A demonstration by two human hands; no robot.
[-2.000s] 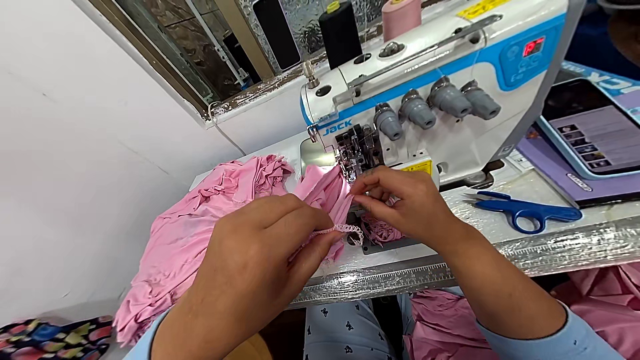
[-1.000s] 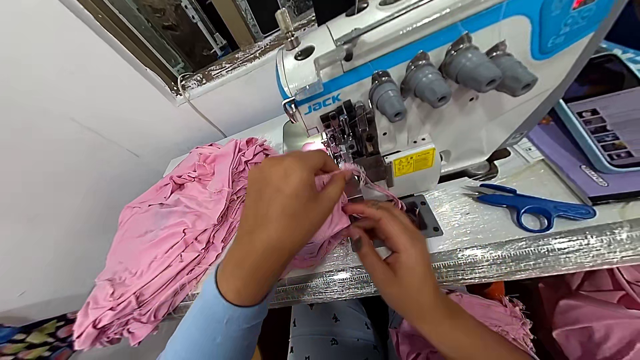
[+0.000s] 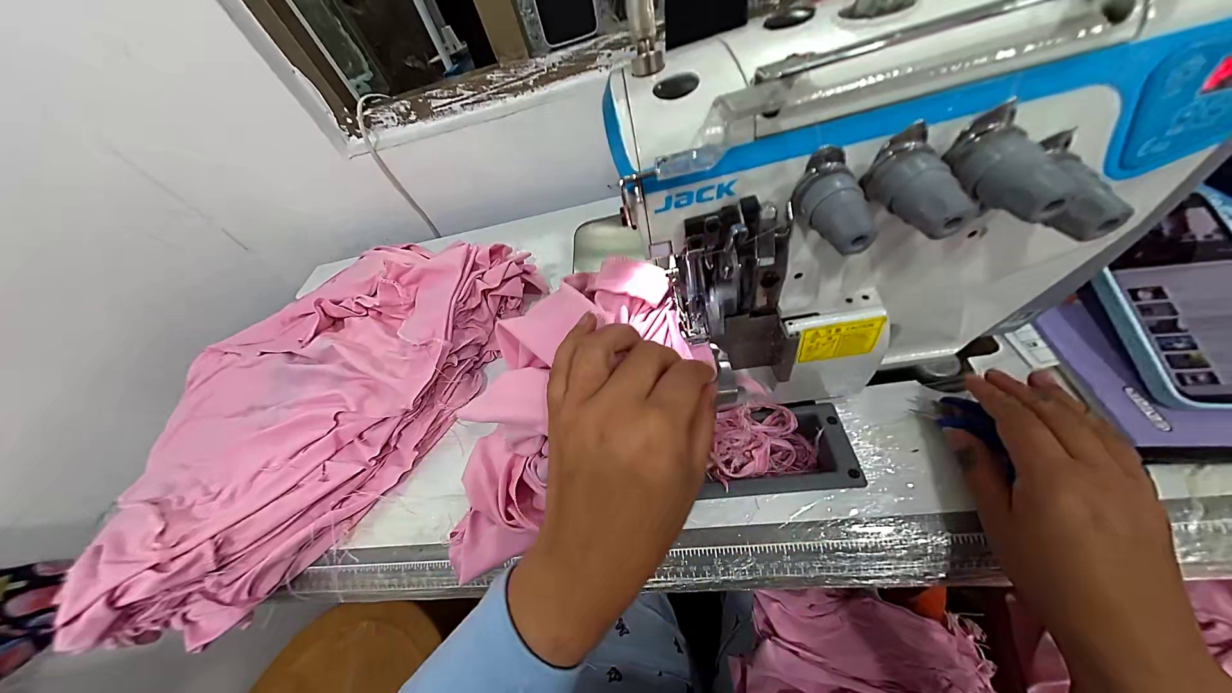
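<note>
My left hand (image 3: 630,423) lies on a bunched pink fabric piece (image 3: 520,423) at the presser foot of a Jack overlock sewing machine (image 3: 731,269), its fingertips curled at the cloth's right edge. On the right, my right hand (image 3: 1068,481) covers most of the blue thread snips (image 3: 967,423), its thumb and fingers around them; whether it grips them firmly is hidden. Pink thread and fabric trimmings (image 3: 765,443) fill a grey tray in front of the machine. A large stack of pink fabric pieces (image 3: 318,414) is spread left of my left hand.
A phone in a light blue case (image 3: 1174,318) rests on a purple item (image 3: 1088,337) at the right. A measuring tape (image 3: 808,558) runs under plastic along the table's front edge. More pink fabric (image 3: 866,645) is below the edge, near a round brown stool top (image 3: 351,650).
My right hand has left the pink cloth by the machine and moved right onto the blue thread snips. My left hand stays at the cloth. The scrap tray, partly covered before, now shows.
</note>
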